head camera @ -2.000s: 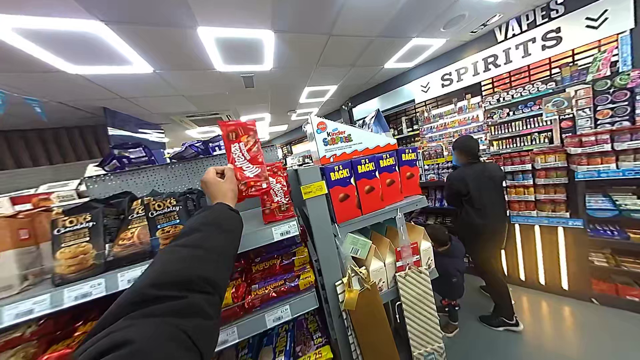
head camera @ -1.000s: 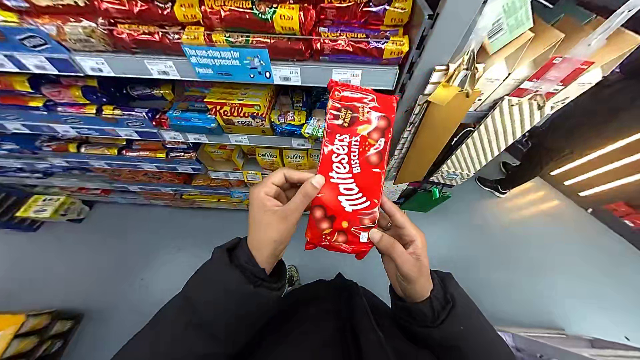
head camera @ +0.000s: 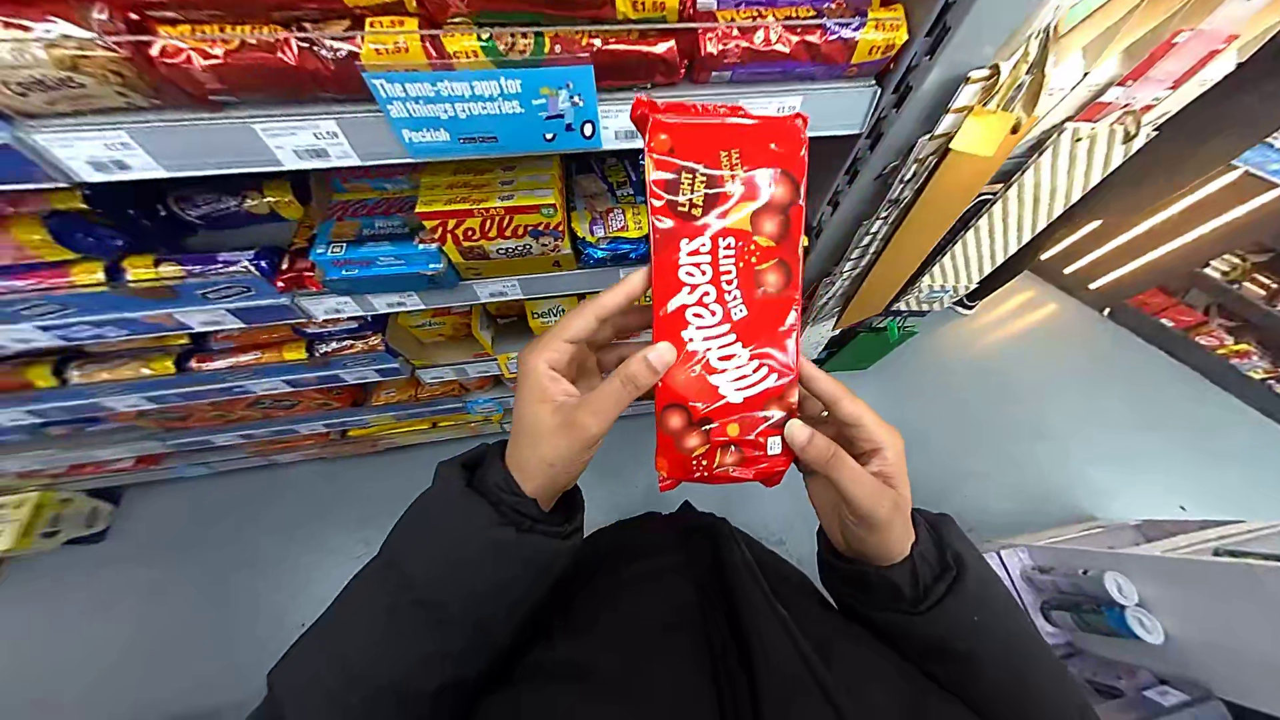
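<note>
A red plastic packet of Maltesers biscuits (head camera: 728, 300) is held upright in front of me, its printed face toward me. My left hand (head camera: 590, 385) grips its left edge, with the thumb on the front and the fingers partly hidden behind it. On the lower right edge my right hand (head camera: 850, 460) holds it the same way, thumb near the bottom corner. Both wrists come out of black padded sleeves. Behind the packet, a store shelf (head camera: 230, 140) carries biscuit packs.
Kellogg's boxes (head camera: 495, 220) and wrapped biscuits fill the lower shelves at left. Gift bags (head camera: 930, 230) hang on the shelf end at right, above a green bag (head camera: 865, 345). Grey floor (head camera: 960, 430) runs below. A display with cans (head camera: 1100, 600) stands at lower right.
Two seconds ago one raised hand held the red packet by the upper shelf; now both hands hold it low before my body. The view has tilted down. Since one second ago the hold looks the same.
</note>
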